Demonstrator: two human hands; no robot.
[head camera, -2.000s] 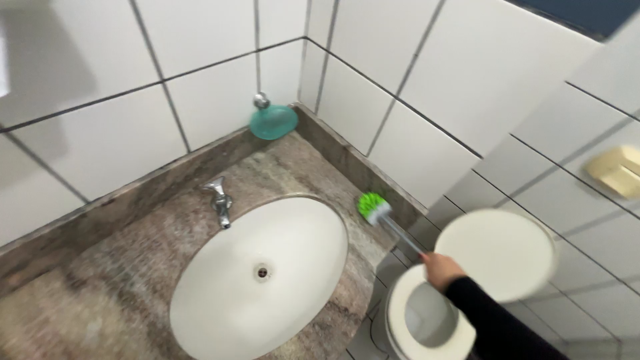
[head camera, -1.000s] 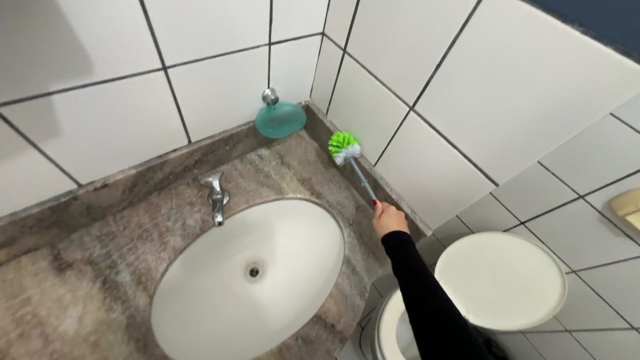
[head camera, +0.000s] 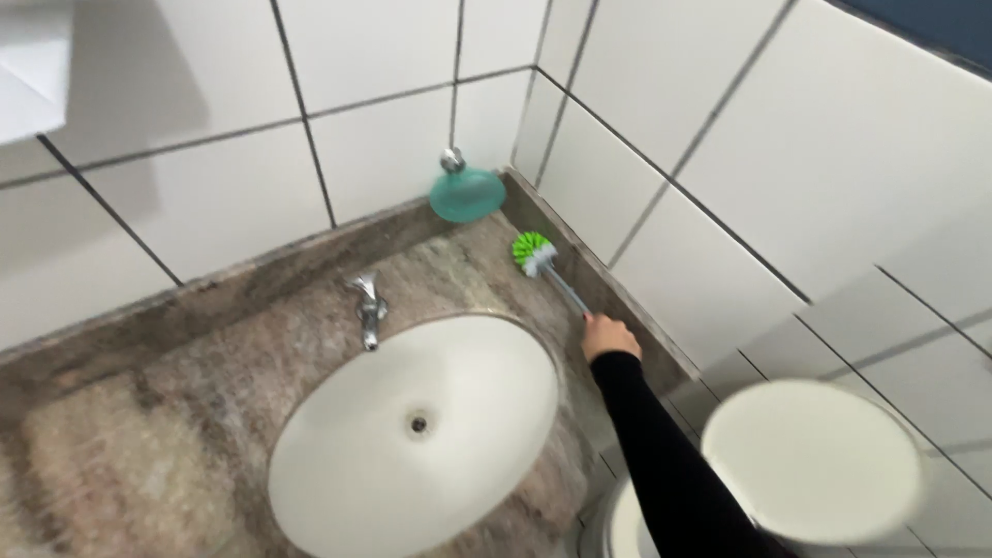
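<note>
My right hand (head camera: 611, 338), in a black sleeve, is closed around the grey handle of a toilet brush (head camera: 535, 253). The brush has a round head with green and pale grey bristles, which points up and left over the back right corner of the stone countertop (head camera: 256, 333). Whether the bristles touch the stone, I cannot tell. Left of my hand lies an oval white sink basin (head camera: 465, 434) with a chrome faucet (head camera: 370, 311) behind it. My left hand is out of view.
A teal soap dish (head camera: 467, 195) on a chrome wall holder is in the corner. A raised toilet lid (head camera: 810, 461) and part of the toilet seat (head camera: 624, 519) are at the lower right. White tiled walls rise behind the stone backsplash (head camera: 194, 298). A white object (head camera: 31, 70) juts in at the upper left.
From over the toilet, my right hand has carried the brush up and left to the counter's back right corner. In the last second the head has come down from against the wall tiles.
</note>
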